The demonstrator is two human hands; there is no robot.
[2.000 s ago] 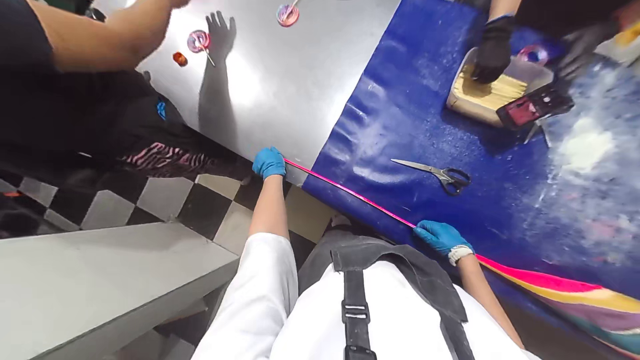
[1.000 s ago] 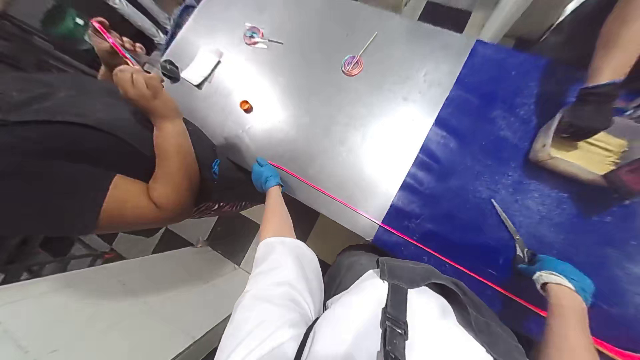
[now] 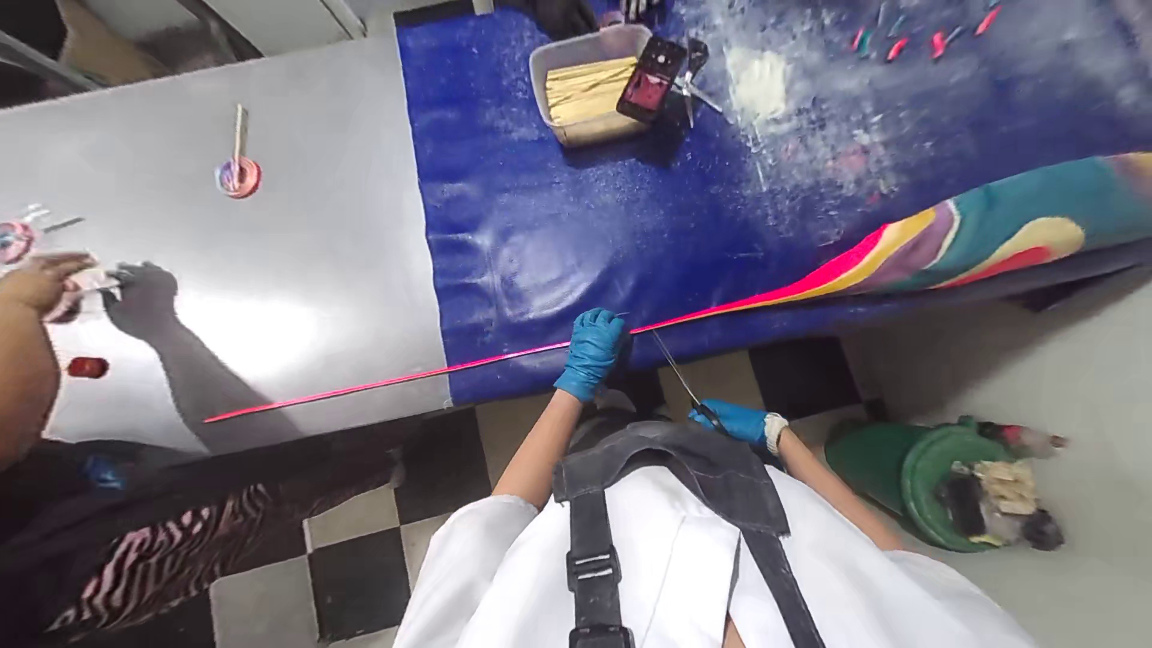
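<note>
My left hand [image 3: 594, 353], in a blue glove, grips a thin pink candy rope [image 3: 387, 382] near the front edge of the blue mat. To the left the rope runs over the metal table; to the right it widens into a thick striped candy mass [image 3: 999, 225] in pink, yellow, purple and teal. My right hand [image 3: 733, 420], also gloved in blue, holds black-handled scissors [image 3: 677, 371] below the rope. Their blades point up toward the rope, just right of my left hand. Whether the blades touch it I cannot tell.
On the blue mat [image 3: 522, 261] stand a plastic tub [image 3: 589, 135] of sticks, a phone [image 3: 650, 79] and other scissors [image 3: 695, 90]. Swirled lollipops [image 3: 239, 177] lie on the metal table [image 3: 315, 225]. A co-worker's hand [image 3: 40, 283] is at left. A green bin [image 3: 936, 486] stands at right.
My right hand has picked up the scissors from the mat, where they lay two seconds ago. My left hand has moved from the rope's left part to near the thick mass. The view has swung right.
</note>
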